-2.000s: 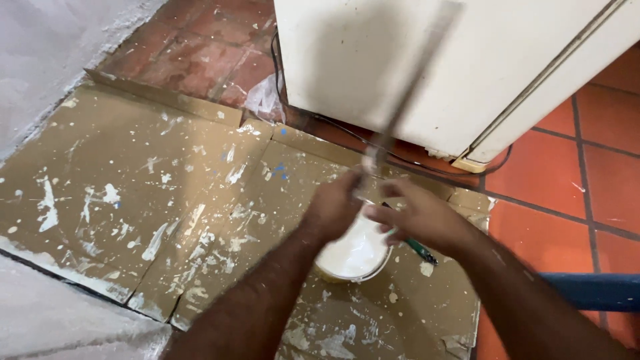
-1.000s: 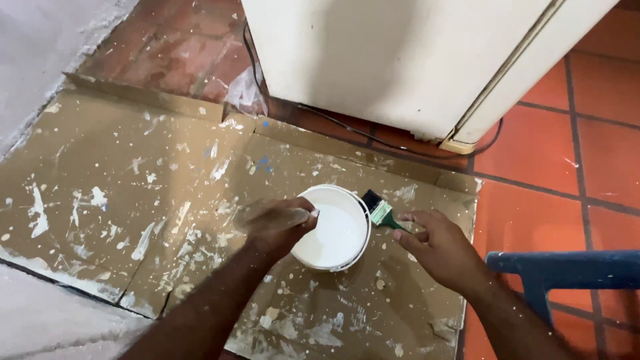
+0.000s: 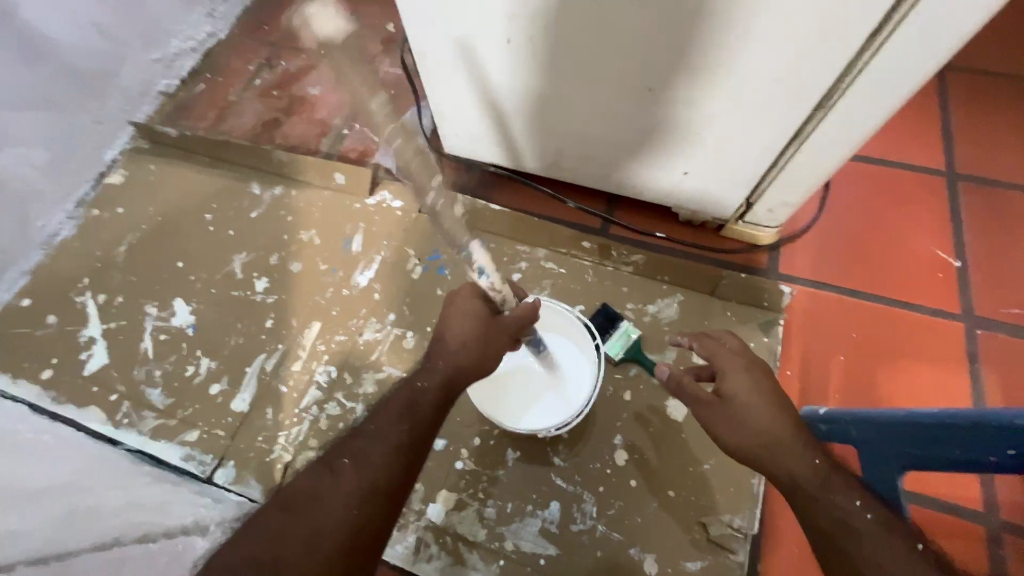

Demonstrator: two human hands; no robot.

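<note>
My left hand grips a paint-spotted wooden stick over the near-left rim of a white bucket of white paint. The stick's lower end reaches the paint, and its upper part slants away to the upper left, blurred. To the right of the bucket, a paintbrush with dark bristles and a green handle lies on the cardboard. My right hand is beside the brush handle's end, thumb and fingers apart; whether the thumb touches the handle is not plain.
Paint-splattered cardboard covers the floor under the bucket. A white appliance-like cabinet stands behind, with a black cable along its base. At the right, a blue plastic piece of furniture stands over red tiles. A whitish wall borders the left.
My left hand has tilted the stick from leaning toward the upper right to leaning toward the upper left. My right hand, close to the stick two seconds ago, is now by the brush.
</note>
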